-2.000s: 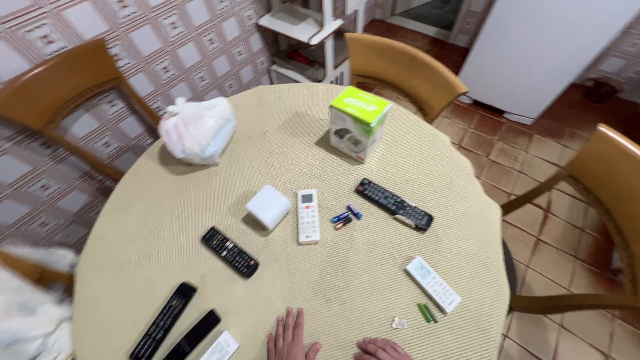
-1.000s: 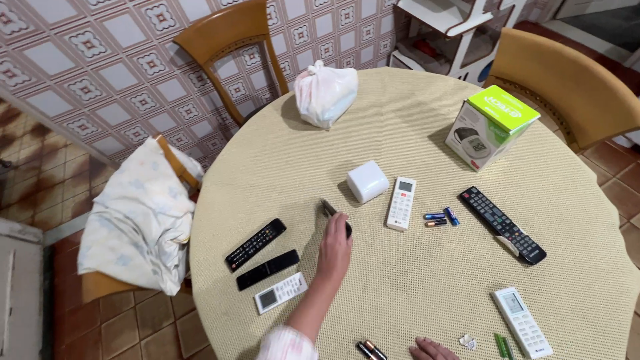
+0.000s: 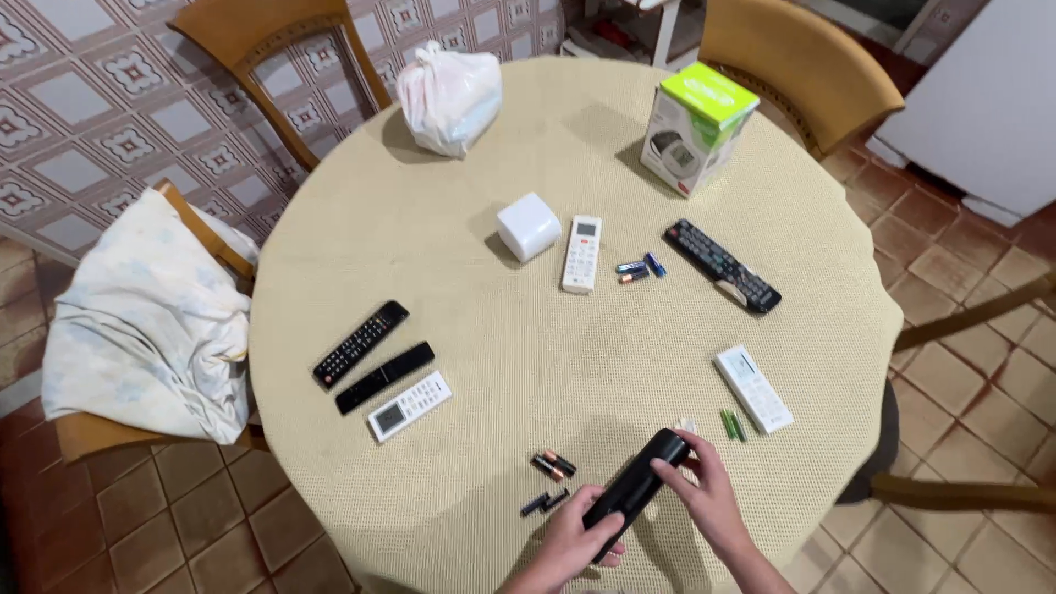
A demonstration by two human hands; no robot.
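Note:
My left hand (image 3: pixel 584 530) and my right hand (image 3: pixel 701 487) both hold a black remote control (image 3: pixel 635 487), left at its lower end, right at its upper end, its back facing up. To its left lie black-and-copper batteries (image 3: pixel 553 464) and dark batteries (image 3: pixel 544 502). Green batteries (image 3: pixel 733 425) lie beside a white remote (image 3: pixel 753 389) at the right. Farther back are a white remote (image 3: pixel 582 255), blue and copper batteries (image 3: pixel 641 268) and a black remote (image 3: pixel 723 266). On the left lie a black remote (image 3: pixel 360 344), a slim black remote (image 3: pixel 385 378) and a white remote (image 3: pixel 410 406).
A white rounded block (image 3: pixel 529 228), a tied white plastic bag (image 3: pixel 450 99) and a green-and-white box (image 3: pixel 698 128) stand on the round table's ribbed cloth (image 3: pixel 462 289). Wooden chairs surround it, one (image 3: pixel 91 433) with a pale cloth (image 3: pixel 148 330) over it.
My left hand has moved from the left part of the table to the near edge. The black remote is now in both hands, and my right hand has risen from the cloth.

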